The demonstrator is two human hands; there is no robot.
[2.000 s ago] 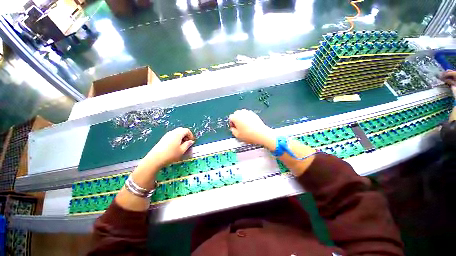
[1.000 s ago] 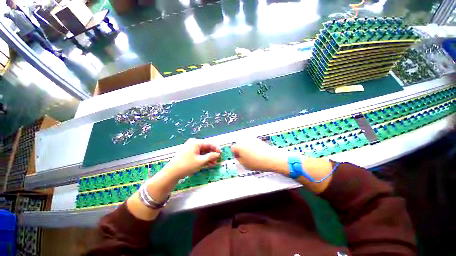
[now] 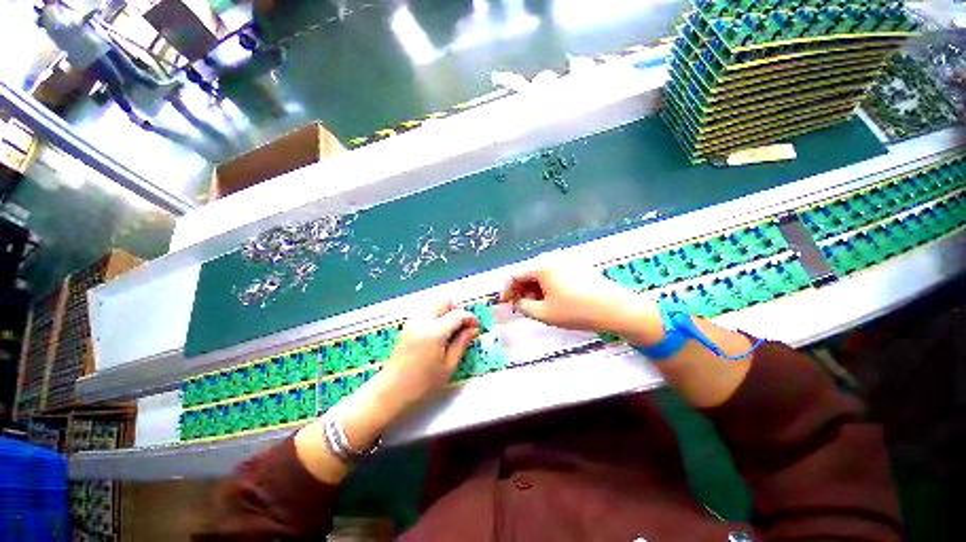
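My left hand [image 3: 429,347] is over the right end of a circuit board panel [image 3: 249,394] on the conveyor, thumb and fingers close together. My right hand [image 3: 559,301] is just right of it, fingertips pinched near the panel's end. Any part between either hand's fingertips is too small to make out. Silvery leaded components lie on the green mat in a heap [image 3: 291,252] and a looser scatter [image 3: 424,250]. A small cluster of dark components [image 3: 555,169] lies farther right. The blue wrist strap [image 3: 675,331] is on my right wrist.
Another panel [image 3: 704,275] lies right along the conveyor, past a gap. A tall stack of panels [image 3: 779,97] stands on the mat's right, with a pale label [image 3: 761,155] at its foot. An open cardboard box [image 3: 273,159] is behind the bench. A blue container [image 3: 32,492] is lower left.
Both hands have come back from the loose components on the mat to the panel. Since one second ago, my right hand has shifted slightly right and up, away from my left. The view has shifted too.
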